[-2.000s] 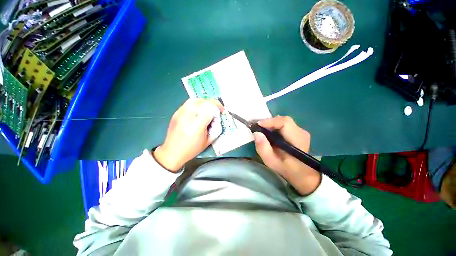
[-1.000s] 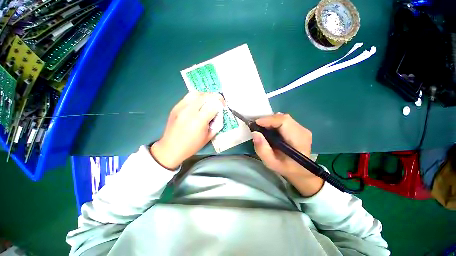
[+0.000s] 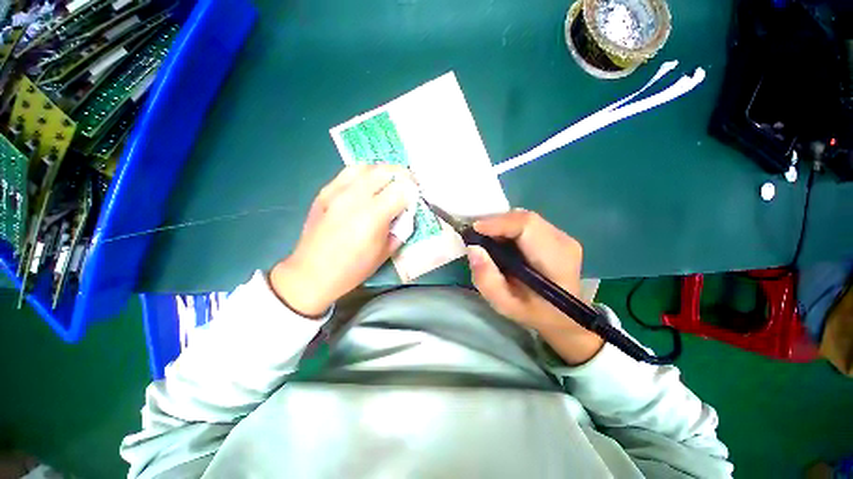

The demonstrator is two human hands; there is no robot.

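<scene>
A green circuit board (image 3: 373, 138) lies on an off-white pad (image 3: 454, 122) on the bench. My left hand (image 3: 348, 224) covers the board's middle, fingers closed together, with a small white thing at the fingertips. A thin wire line runs left from this hand; what the fingers pinch is too small to tell. My right hand (image 3: 533, 271) grips the black soldering iron (image 3: 552, 290) like a pencil, its tip at the board beside my left fingertips. White lead wires (image 3: 599, 120) stretch from the pad's right edge to the upper right.
A blue bin (image 3: 154, 164) heaped with boards stands at the left. A lower blue tray (image 3: 165, 327) holds white leads. A round tin-like holder (image 3: 617, 36) is at the top right. A black unit (image 3: 790, 84) with a cord stands at the far right. A red stool (image 3: 739, 316) is below.
The bench things have shifted slightly up in view compared with one second ago. Both hands stay at the board, with the iron still held and its tip near the left fingertips.
</scene>
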